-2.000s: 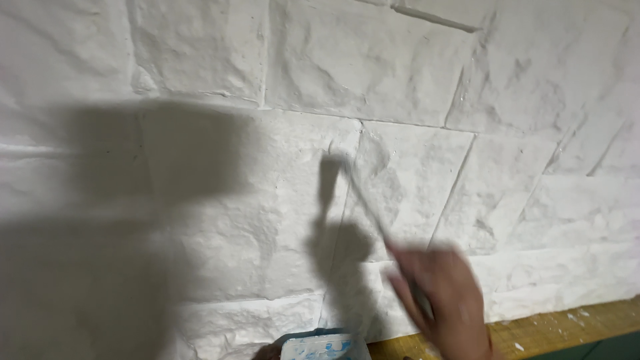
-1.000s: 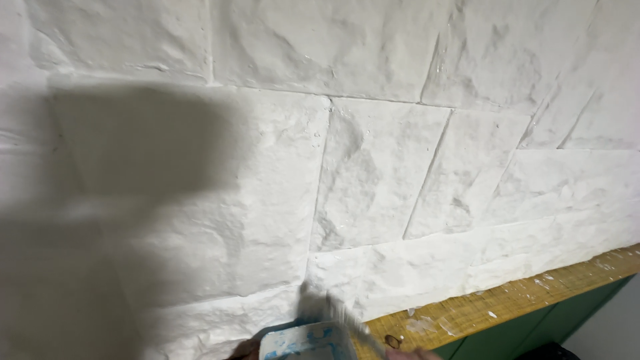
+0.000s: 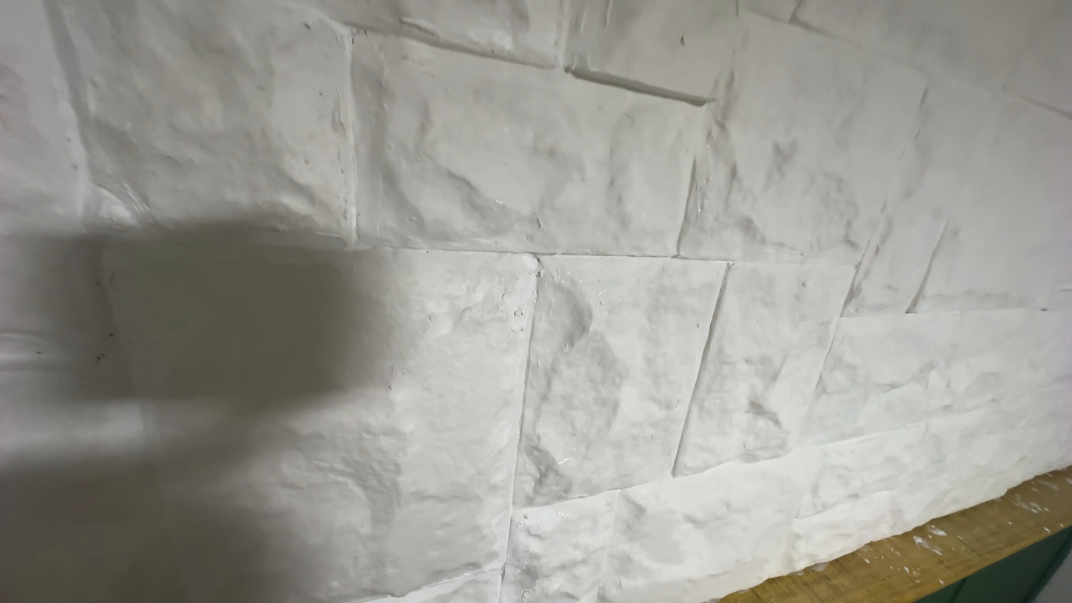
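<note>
White-painted stone-block wall (image 3: 620,377) fills most of the head view, with rough block faces and thin joints between them. Small glossy spots show on some blocks near the middle. Neither my left hand nor my right hand is in the picture, and no brush or paint container shows. A dark, blurred shadow (image 3: 243,318) lies over the blocks at the left.
A wooden ledge (image 3: 930,540) with white paint spatters runs along the foot of the wall at the lower right. Below it is a dark green panel (image 3: 1005,574).
My right hand with the brush, last seen low beside the blue-stained white paint container, has left the view. The container and the fingers at its left edge are also out of view.
</note>
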